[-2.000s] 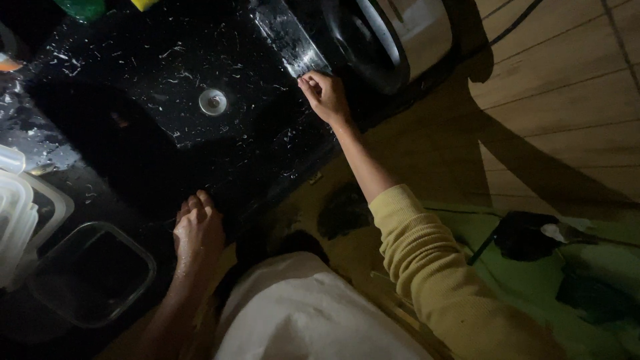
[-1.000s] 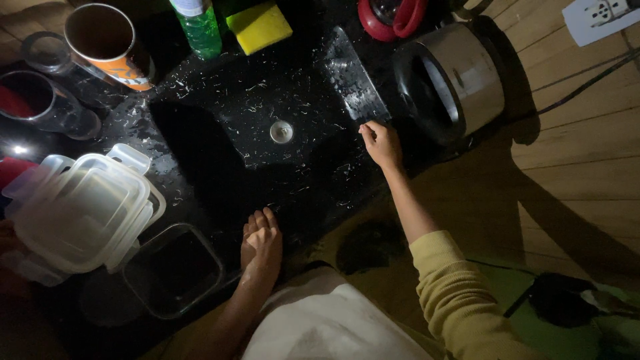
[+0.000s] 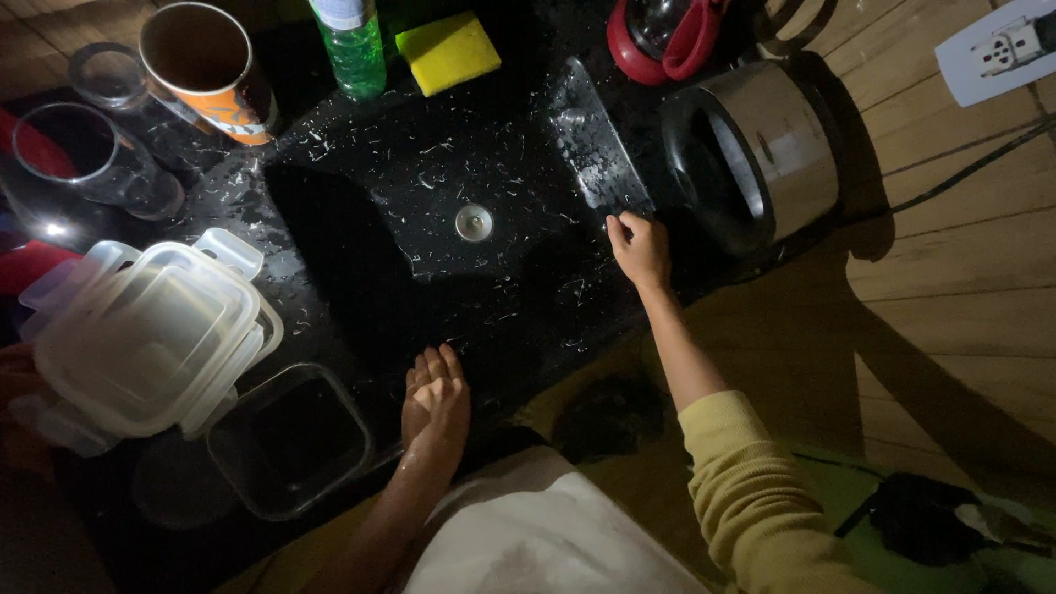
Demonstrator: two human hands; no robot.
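My left hand [image 3: 437, 404] rests at the near edge of a wet black countertop [image 3: 511, 322], fingers extended close together, holding nothing visible. Curled at the near end of a wet, shiny rectangular strip or plate [image 3: 598, 140] is my right hand [image 3: 642, 247]; its fingertips are close to or touching that end, and a grip cannot be made out. Small pale shreds and water drops are scattered over the black surface. Between and beyond the hands is a small round metal fitting [image 3: 474, 223], perhaps a drain.
At left are stacked plastic lids [image 3: 157, 338], a clear square container [image 3: 289, 441], drinking glasses [image 3: 70, 144] and an orange-patterned cup [image 3: 206, 74]. Farther back are a green bottle [image 3: 351, 49] and a yellow sponge [image 3: 448, 53]. A metal appliance [image 3: 767, 148] and red-rimmed object [image 3: 652, 58] stand right.
The view has shifted, bringing the cup, glasses, sponge and appliance into fuller sight. Both hands stay at nearly the same places on the counter.
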